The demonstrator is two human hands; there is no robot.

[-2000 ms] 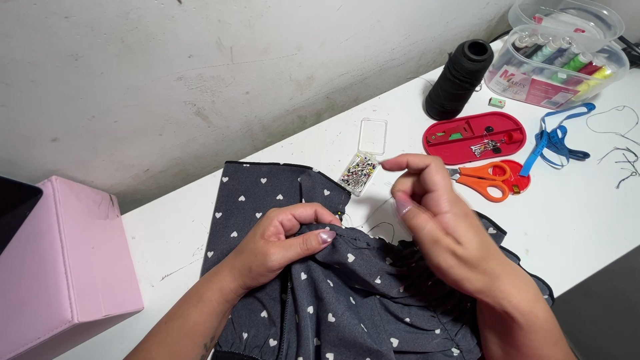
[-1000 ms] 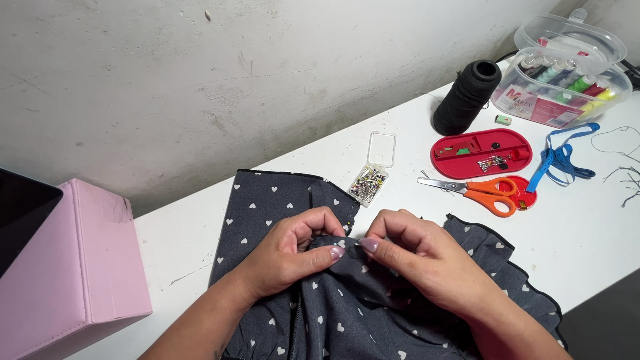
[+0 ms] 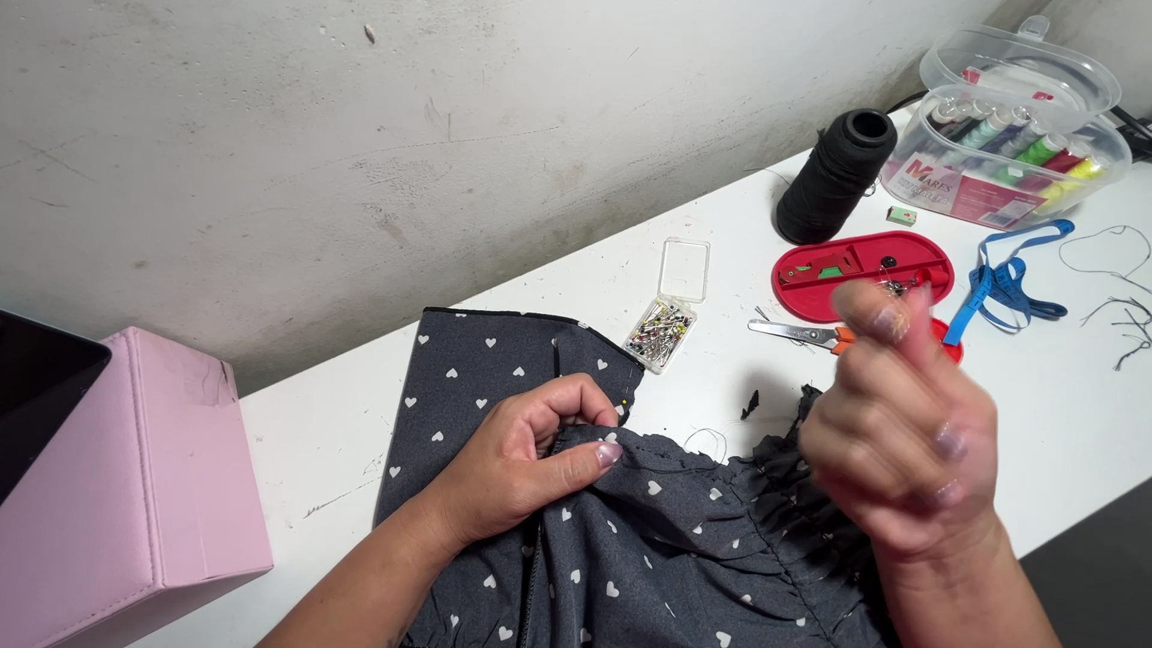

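Observation:
My left hand (image 3: 531, 450) pinches the upper edge of a dark grey fabric piece (image 3: 630, 531) printed with white hearts, thumb on top. The fabric spreads over the white table and hangs toward me, with a gathered ruffle on its right part. A yellow-headed pin sits in the cloth just beyond my left fingers. My right hand (image 3: 900, 432) is raised over the right side, blurred, with thumb and forefinger together; whether a needle or thread is between them cannot be made out. An open clear box of pins (image 3: 661, 334) stands beyond the fabric. Orange-handled scissors (image 3: 796, 334) lie partly behind my right hand.
Behind the scissors is a red sewing-kit case (image 3: 814, 301). A blue tape measure (image 3: 1003, 279), a black thread cone (image 3: 832, 175) and a clear box of thread spools (image 3: 1008, 162) stand at the right. A pink box (image 3: 198, 486) is at the left; a wall (image 3: 315, 135) runs behind.
My right hand has lifted away from the fabric edge, up and to the right, after both hands were together there. My left hand still holds the edge.

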